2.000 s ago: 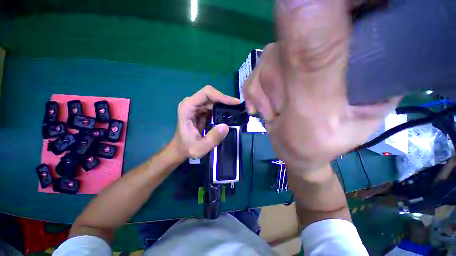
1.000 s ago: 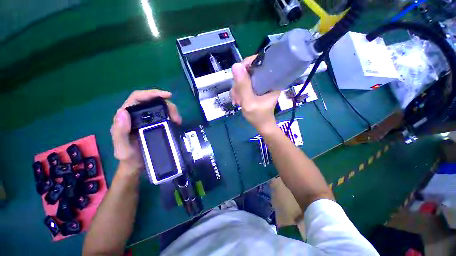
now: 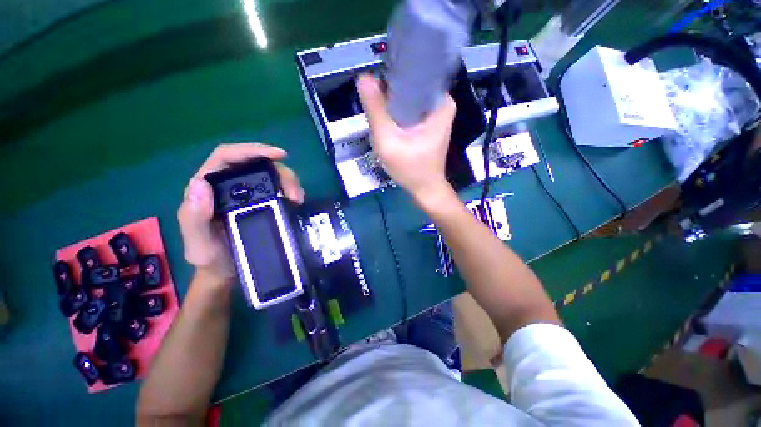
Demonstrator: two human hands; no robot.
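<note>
My left hand is closed around the upper end of the black product body, with fingers behind and at both sides. The white-edged rectangular frame on the body faces up. The body's lower end lies by the dark holding jig with lime-green pads. My right hand grips the thick grey electric screwdriver, blurred, above the left screw feeder. The screwdriver's tip is hidden behind the hand.
Small black parts are piled on the pink mat at left. A second screw feeder and a white box stand to the right, with cables across the green bench. Striped strips lie near the front edge.
Since one second ago, my right hand and the screwdriver have moved slightly left and up, uncovering more of the right feeder. My left hand still holds the body in nearly the same place.
</note>
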